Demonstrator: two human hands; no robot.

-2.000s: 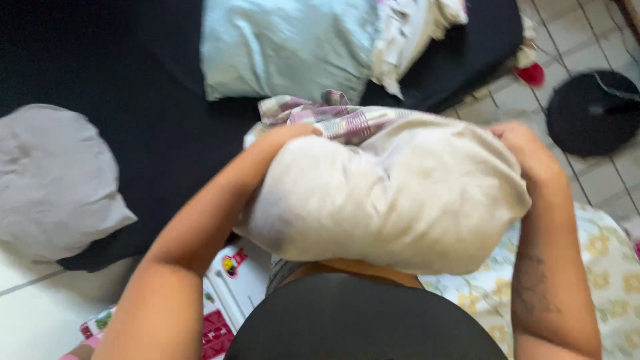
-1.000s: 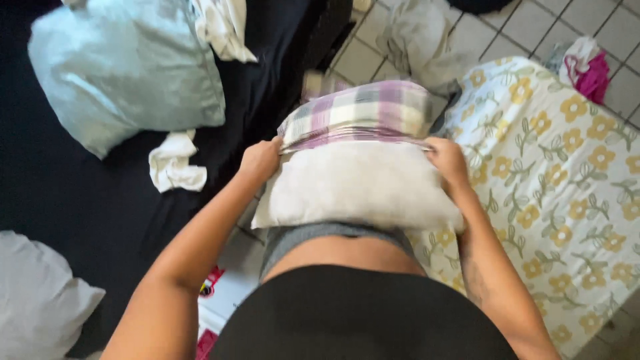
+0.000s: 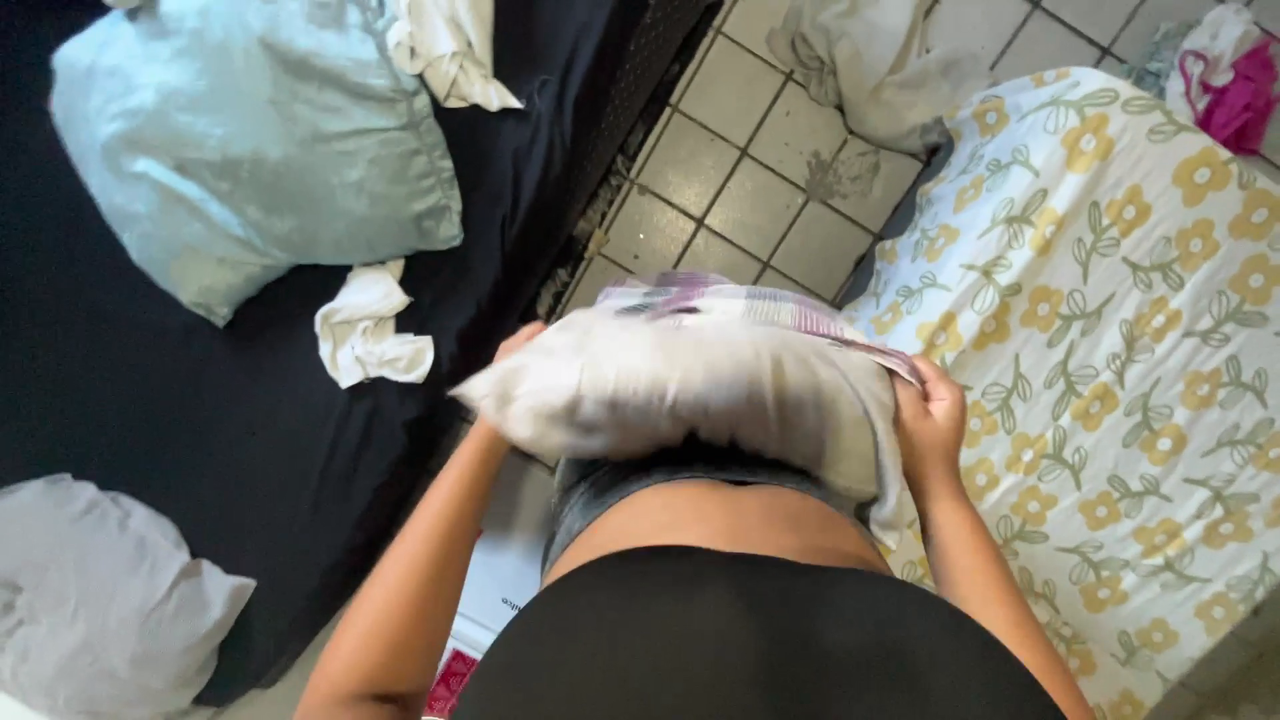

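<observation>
A cream pillow [image 3: 690,385] hangs in front of my waist, partly inside a plaid pillowcase [image 3: 740,305] of purple, white and grey that shows along its far edge. My right hand [image 3: 930,410] grips the cloth at the right end, fingers closed on the plaid edge. At the left end, my left hand [image 3: 515,345] is mostly hidden behind the pillow and holds that side. The near part of the pillow is blurred, and one corner points out to the left past my left wrist.
To the left, a black-sheeted bed [image 3: 270,420] bears a light blue pillow [image 3: 270,150], a grey pillow [image 3: 100,600] and a small white cloth [image 3: 370,330]. A flowered sheet [image 3: 1120,350] covers a surface at right. Cloths [image 3: 870,60] lie on the tiled floor [image 3: 730,170].
The view has shifted toward the flowered sheet since the oldest frame. Between my hands, the plaid pillowcase showed more broadly one second ago; now the cream pillow covers more of it.
</observation>
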